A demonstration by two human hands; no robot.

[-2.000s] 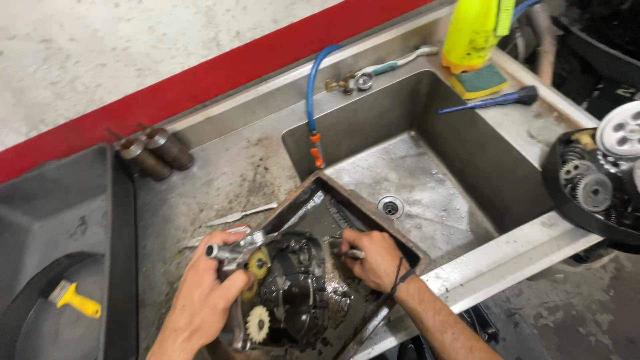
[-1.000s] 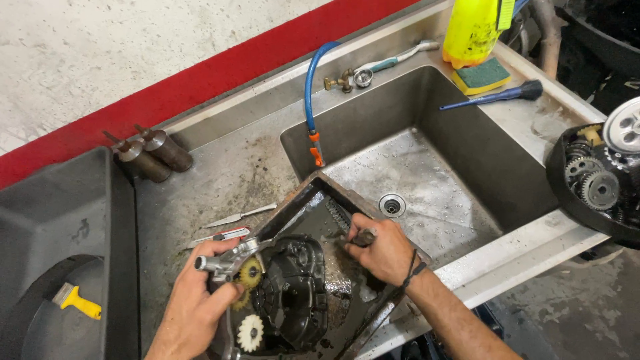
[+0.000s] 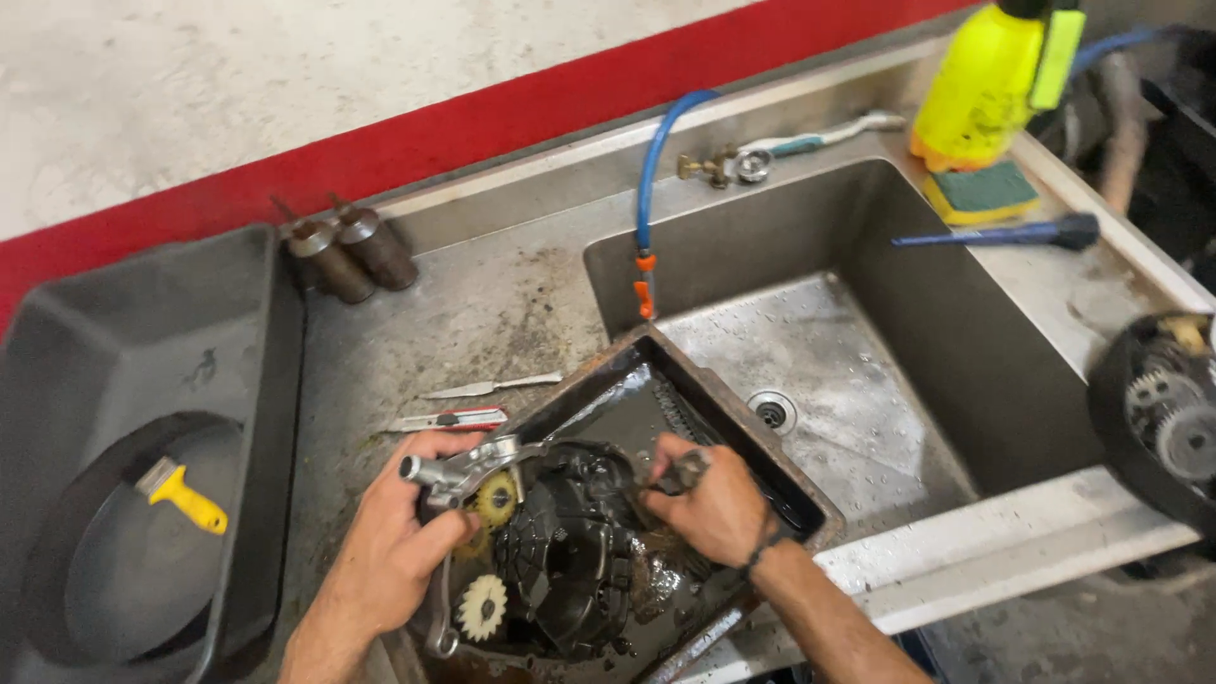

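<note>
A black engine cover [image 3: 570, 560] lies in a dirty metal tray [image 3: 750, 427] holding dark liquid. My left hand [image 3: 408, 532] grips a metal housing [image 3: 475, 470] with a pipe stub, at the cover's left side. Beside its thumb is a yellowed plastic gear [image 3: 496, 499]; a cream plastic gear [image 3: 483, 608] sits lower down. My right hand [image 3: 708, 499] is closed around a dark, dirty tool [image 3: 682, 472], perhaps a brush handle, over the cover's right edge. The tool's working end is hidden.
The tray overlaps a steel sink [image 3: 826, 380] with a blue hose [image 3: 655, 171]. A utility knife [image 3: 451, 419] and a slim knife [image 3: 494, 385] lie left. A black tub [image 3: 261, 456] holds a yellow-handled brush [image 3: 185, 499]. Farther right are a spray bottle [image 3: 983, 85], sponge [image 3: 983, 193], blue brush [image 3: 1007, 233] and gear bin [image 3: 1121, 446].
My right hand has shifted a little relative to the tray, still closed on the dark tool. My left hand stays on the metal housing.
</note>
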